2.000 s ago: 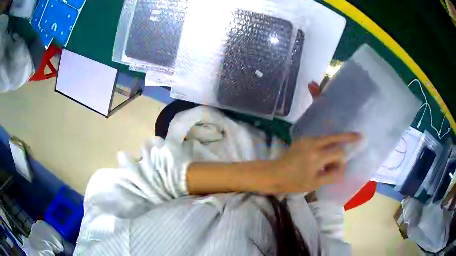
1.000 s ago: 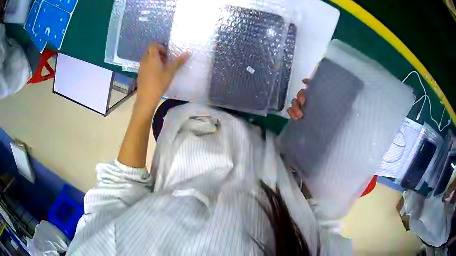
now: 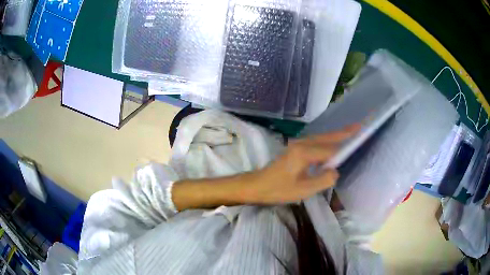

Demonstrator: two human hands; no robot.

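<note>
Clear pouches with a dark tablet are held up over the bench's near edge, right of centre. My left hand reaches across my body from the left and grips the near-left edge of one bagged slab, fingers over it and thumb below; this slab is tilted and blurred. My right hand is behind the pouches; only a small skin patch shows at their lower left, and its fingers are hidden. Bubble-bagged tablets lie on the bench, one dark stack at centre and another to its left.
A white foam sheet lies under the bagged stacks. A white cable and more bagged dark devices are at the right. A white panel on a frame and a blue sheet are at the left. Yellow tape edges the green bench.
My left hand has moved from the left bagged stack across to the held pouches and now grips one. A slab there has tilted up. My right hand's fingers have gone out of sight.
</note>
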